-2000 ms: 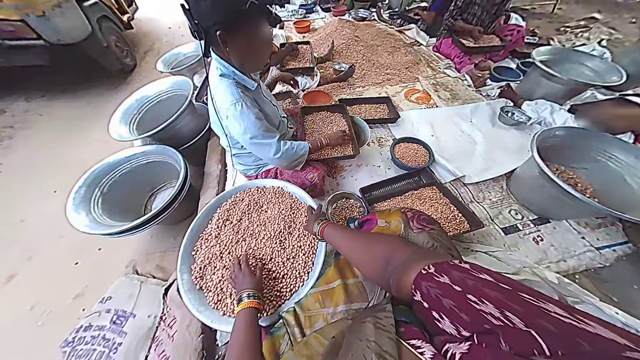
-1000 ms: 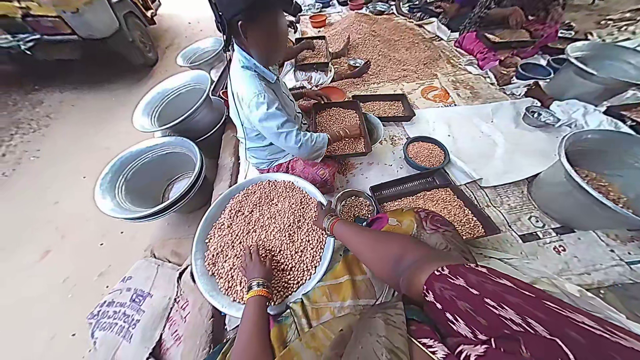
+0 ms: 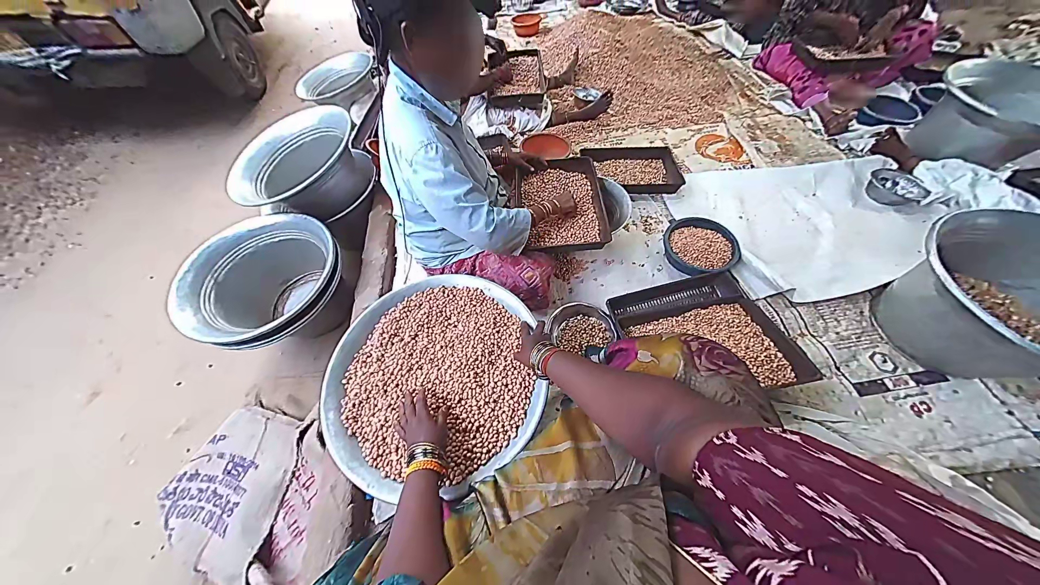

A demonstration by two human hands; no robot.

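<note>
A wide metal basin (image 3: 335, 406) full of shelled peanuts (image 3: 455, 349) sits in front of me, left of my lap. My left hand (image 3: 422, 421) lies on the peanuts near the basin's lower part, fingers apart, bangles at the wrist. My right hand (image 3: 532, 345) is at the basin's right rim; its fingers are partly hidden, so its grip is unclear. Just right of that hand stands a small steel bowl (image 3: 583, 327) with peanuts. Beyond it lies a dark rectangular tray (image 3: 650, 302) with more peanuts, and behind that a round dark bowl (image 3: 700, 246) of peanuts.
A co-worker in a light blue shirt (image 3: 447, 179) sits ahead, hands at a peanut tray (image 3: 605, 219). Stacked metal basins (image 3: 252, 280) stand at left, a printed sack (image 3: 227, 487) below them. A large metal pot (image 3: 926, 317) stands at right. A peanut heap (image 3: 634, 65) lies farther back.
The view has shifted slightly to the left. My left hand remains on the peanuts and my right hand at the basin's right rim. The co-worker's hands have moved at the tray.
</note>
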